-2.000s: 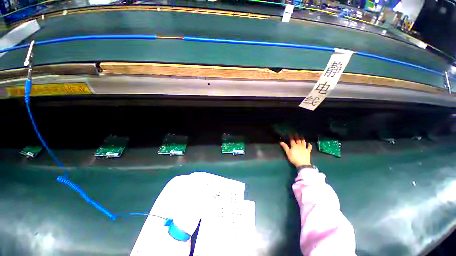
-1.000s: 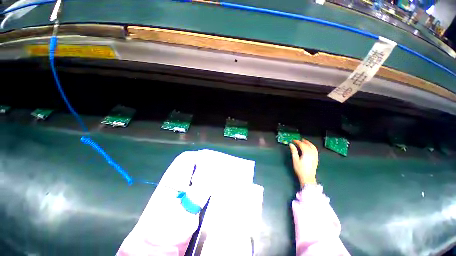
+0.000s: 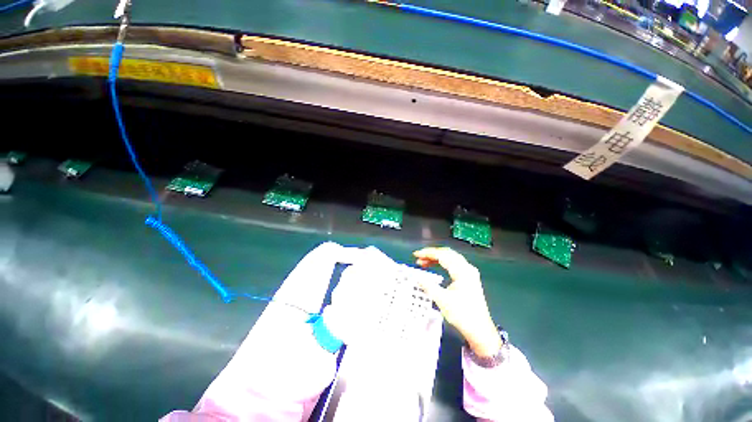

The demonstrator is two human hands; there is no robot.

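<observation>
A white label sheet (image 3: 400, 317) with rows of small dark marks lies over my left forearm and hand area, strongly overexposed. My left hand (image 3: 350, 272) is washed out to white at the sheet's left and upper side; its fingers cannot be made out. A bright blue wrist strap (image 3: 325, 333) is on my left wrist. My right hand (image 3: 458, 293) is at the sheet's upper right edge, fingers bent, thumb over the marks; whether it pinches a label cannot be told. Green circuit boards (image 3: 471, 228) lie spaced in a row on the dark conveyor (image 3: 425, 232) beyond my hands.
The green bench (image 3: 618, 330) is in front of the conveyor. A coiled blue cord (image 3: 190, 258) runs from the strap up to a clip (image 3: 123, 10). Beyond are a metal rail (image 3: 346, 96) with a yellow label (image 3: 142, 71), a hanging paper tag (image 3: 624, 132) and a blue line (image 3: 528, 35).
My right hand has moved from the boards back to the sheet's upper right edge. The view has shifted, and the sheet's marks show again. My left arm stays under the sheet.
</observation>
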